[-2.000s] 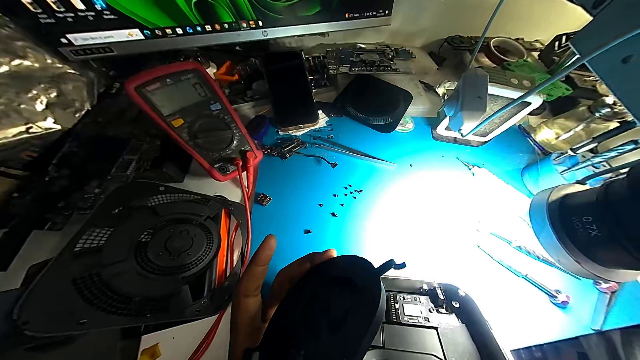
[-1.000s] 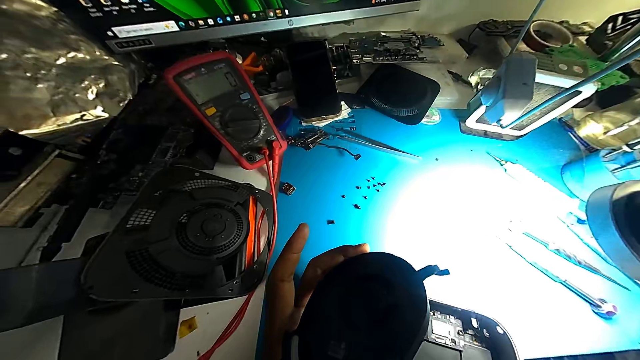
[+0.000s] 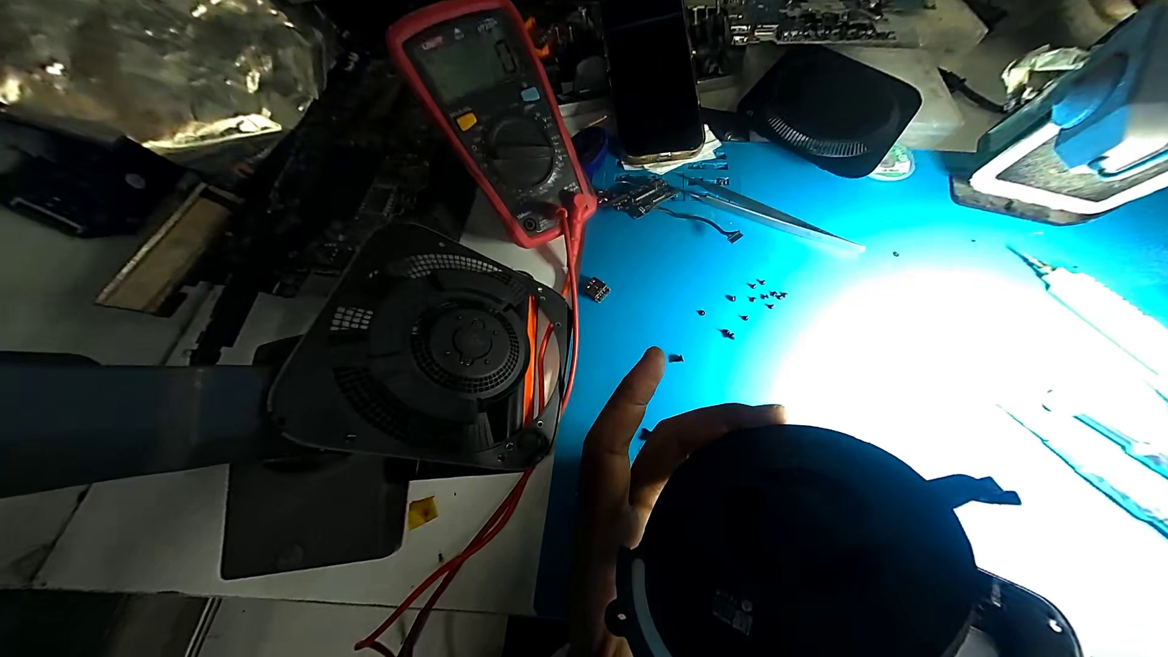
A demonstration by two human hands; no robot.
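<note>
A round black part with a short ribbon-like tab (image 3: 803, 547) fills the lower middle, close to the camera. My left hand (image 3: 630, 465) is at its left side, thumb and fingers spread; the part hides most of the palm, so whether the hand bears it is unclear. Beneath its lower right edge shows the corner of a dark device housing (image 3: 1031, 607). Several tiny screws (image 3: 753, 297) lie scattered on the blue mat (image 3: 630, 338) beyond my fingers. A small metal connector (image 3: 597, 289) sits near the mat's left edge. My right hand is not in view.
A black fan housing (image 3: 470, 342) lies left, beside red test leads (image 3: 497, 520) from a red multimeter (image 3: 511, 128). At the back are a phone (image 3: 652, 82), tweezers (image 3: 776, 214) and a square black cover (image 3: 830, 109). Bright light washes out the mat's right side, where tools lie.
The view has shifted, and less of the device housing shows beside the round black part than two seconds ago. The screws and multimeter keep their places on the bench.
</note>
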